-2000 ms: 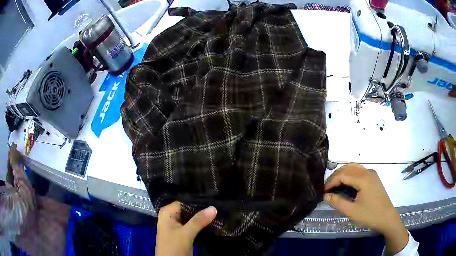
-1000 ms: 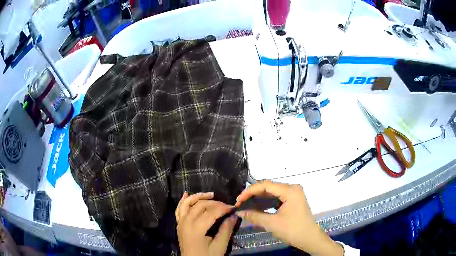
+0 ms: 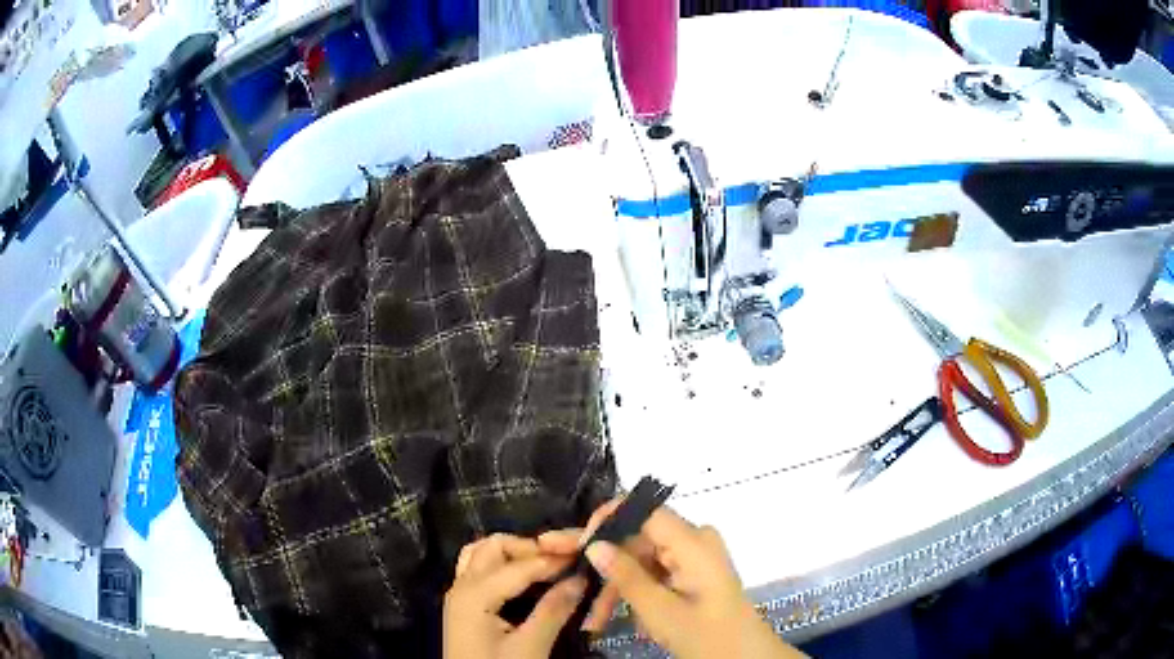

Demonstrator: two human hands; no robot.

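The dark plaid garment (image 3: 386,373) lies spread on the white table left of the needle, its lower part running down to my hands. My left hand (image 3: 515,595) pinches the garment's dark edge at the near side. My right hand (image 3: 676,579) holds a short dark strip (image 3: 628,512) between thumb and fingers, its frayed end pointing up and right. The fingertips of both hands nearly meet; whether the strip is joined to the garment is hidden by the fingers. The presser foot and needle area (image 3: 689,345) stands right of the garment, with no cloth under it.
The white sewing machine (image 3: 824,193) stands behind, with a pink thread cone (image 3: 646,58). Black thread snips (image 3: 897,442) and red-and-orange-handled scissors (image 3: 985,399) lie at right. A grey fan box (image 3: 54,425) and a metal mug (image 3: 122,315) stand at left. A measuring tape (image 3: 888,566) edges the table.
The view has swung right. My right hand has come from the garment's right corner to beside my left hand, and the strip's frayed end now sticks up from its fingers.
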